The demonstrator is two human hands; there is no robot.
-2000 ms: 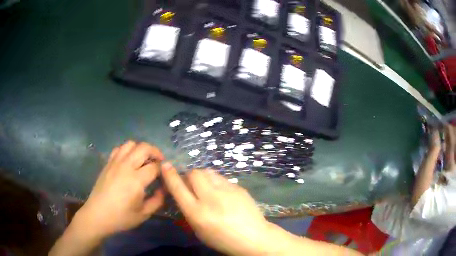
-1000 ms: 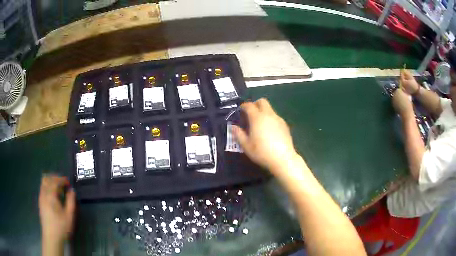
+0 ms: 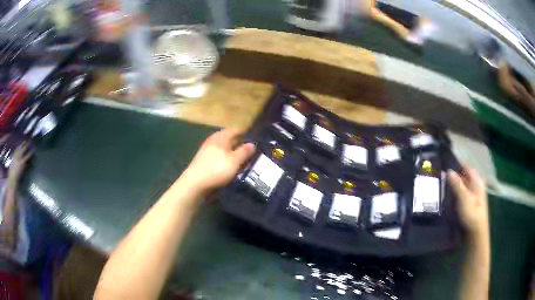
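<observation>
The large black tray [image 3: 281, 225] is held by both hands at its two short sides; it sags and looks lifted off the bench. Its two rows of pockets hold black units with white printed areas and gold-yellow marks, such as this phone unit [image 3: 306, 199]. A plain white slip [image 3: 387, 232] shows under one front-row unit. My left hand [image 3: 222, 161] grips the tray's left edge. My right hand [image 3: 471, 196] grips its right edge; the fingertips are partly hidden. The pile of small loose parts [image 3: 346, 281] lies on the green mat below the tray's near edge. The picture is blurred.
A white desk fan [image 3: 186, 58] stands beyond the left hand. A brown board [image 3: 234, 108] and a pale board [image 3: 437, 96] lie behind the tray. Another dark tray of units [image 3: 58, 99] and a person's arm [image 3: 13, 176] are at far left. Other people's hands show at the top right.
Both hands have moved to the tray's sides and taken hold of it. The tray now sags between them. The right hand has left the unit pocket, and the view has swung left.
</observation>
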